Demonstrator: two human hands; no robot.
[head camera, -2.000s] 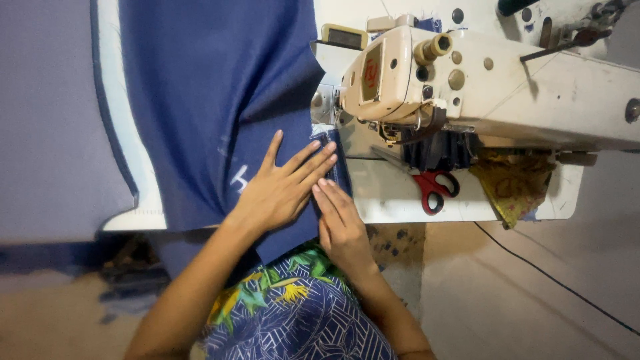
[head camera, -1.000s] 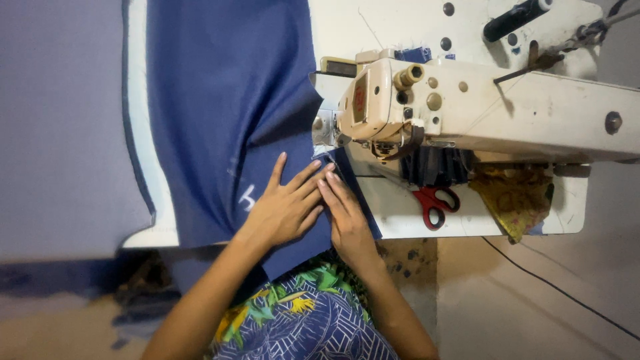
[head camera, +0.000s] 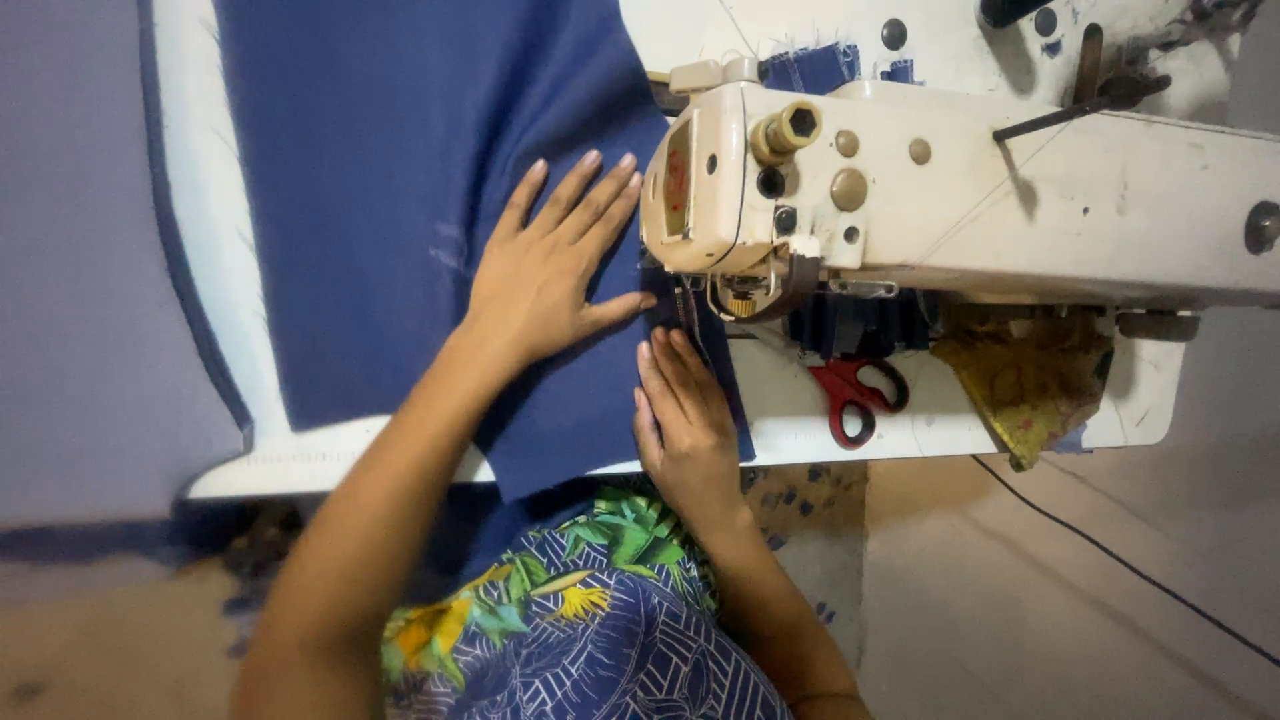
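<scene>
Navy blue fabric (head camera: 370, 250) lies across the white sewing table, its right part running under the head of a cream industrial sewing machine (head camera: 960, 190). My left hand (head camera: 550, 260) rests flat on the fabric left of the machine head, fingers spread, thumb toward a stitched seam (head camera: 688, 310). Closer to the table's front edge, my right hand (head camera: 690, 420) lies on the fabric with its fingers together, the tips beside that seam. Neither hand is closed around anything. The needle and presser foot are mostly hidden by the machine head.
Red-handled scissors (head camera: 855, 395) lie right of my right hand, partly under the machine arm. A yellow patterned cloth (head camera: 1035, 385) hangs over the table's front edge (head camera: 1000, 440). Blue fabric scraps (head camera: 815, 70) lie behind the machine. A black cable (head camera: 1120, 555) runs at lower right.
My hands, earlier close together with fingers overlapping or touching, are now apart. My left hand is higher up the fabric with its fingers spread; my right hand is lower, near the seam.
</scene>
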